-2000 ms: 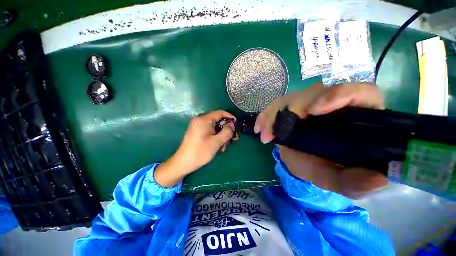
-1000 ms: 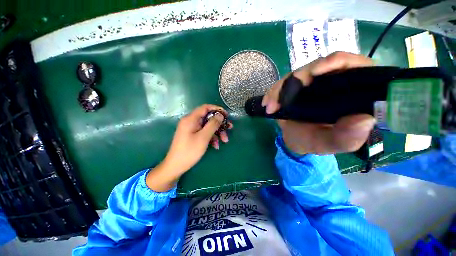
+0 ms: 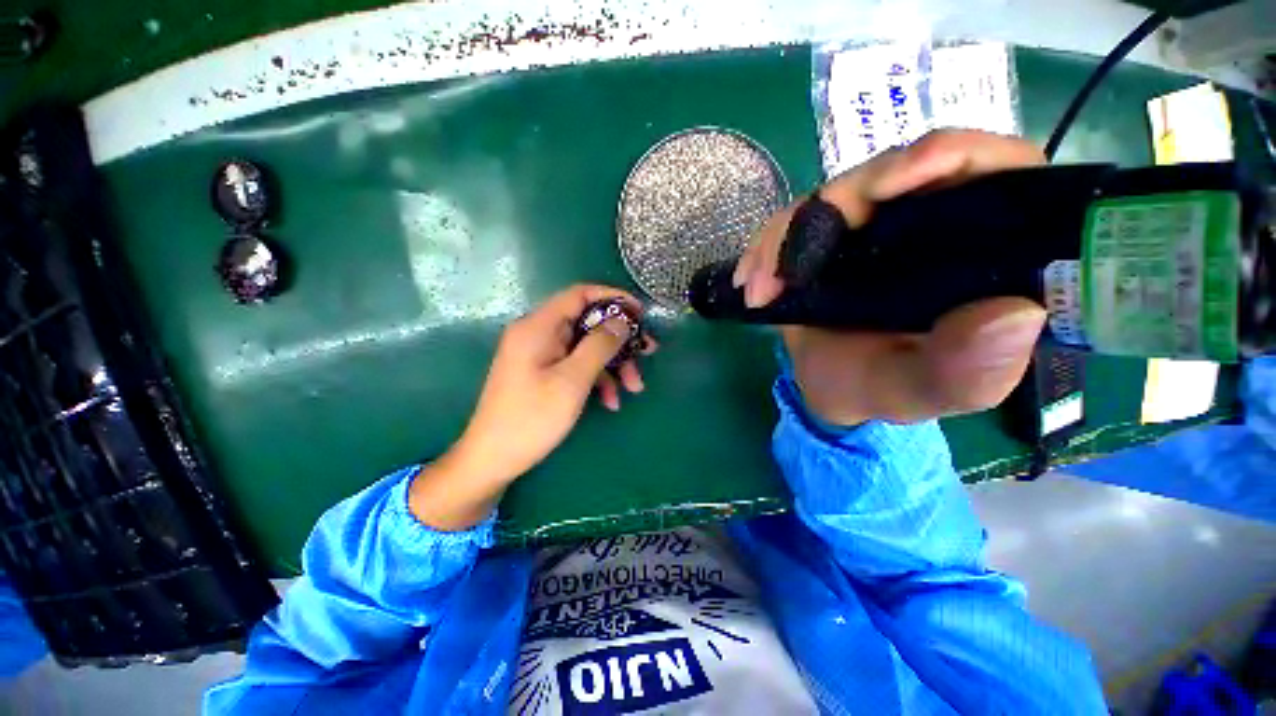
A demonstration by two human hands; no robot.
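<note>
My left hand (image 3: 553, 367) holds a small round dark assembly (image 3: 610, 330) with silvery details in its fingertips, left of and below the screw dish. My right hand (image 3: 910, 336) grips the thick black electric screwdriver (image 3: 966, 245), which lies sideways with its green-and-white label to the right. The driver's dark nose (image 3: 711, 292) is over the lower edge of the round speckled screw dish (image 3: 700, 203), a short gap right of the assembly. The bit tip is too small to tell. Single screws cannot be made out.
Two round dark assemblies (image 3: 242, 192) stand at the upper left. A black blister tray (image 3: 105, 420) lies at the left edge. Labelled clear bags (image 3: 870, 98) lie beyond the dish at right. A black device (image 3: 1058, 392), a white-yellow card (image 3: 1189, 126) and a black cord (image 3: 1106, 70) are at right.
Since two seconds ago, the driver's nose has moved from beside the assembly up to the dish's lower edge. The left hand has shifted slightly left with the assembly. Little differs from one second ago.
</note>
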